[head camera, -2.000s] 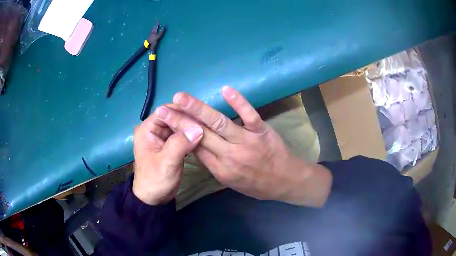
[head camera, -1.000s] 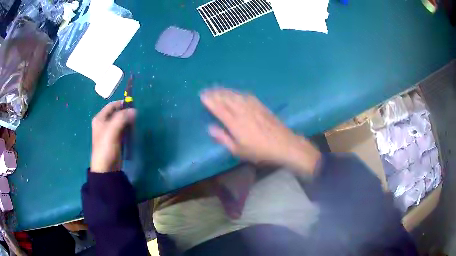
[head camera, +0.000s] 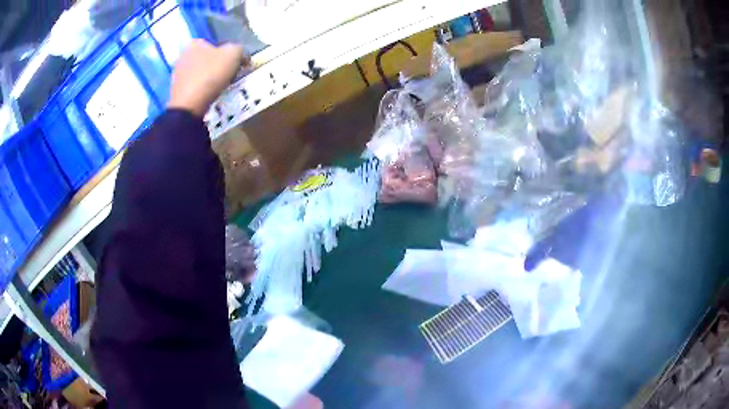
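My left hand (head camera: 205, 76) is raised at the upper left, at the white edge of the shelf (head camera: 276, 84). Its fingers are curled; whether they hold something cannot be told. The dark sleeve runs down the left side. My right hand is not in view. Below on the green mat (head camera: 364, 311), a blurred pale pink flat piece (head camera: 398, 371) lies near the bottom edge. The sticker sheet (head camera: 466, 327) with dark strips lies partly under white paper (head camera: 547, 299). The cutters cannot be seen.
Blue bins (head camera: 112, 100) with paper labels stand on the shelf at left. Fringed white strips (head camera: 304, 232) and shiny clear bags (head camera: 495, 152), some around pink parts (head camera: 409, 180), lie at the bench's back. Another white sheet (head camera: 292, 359) lies at lower left.
The view has swung up from the bench edge to the shelf. My left hand has moved from the cutters on the mat up to the shelf. My right hand has left the picture.
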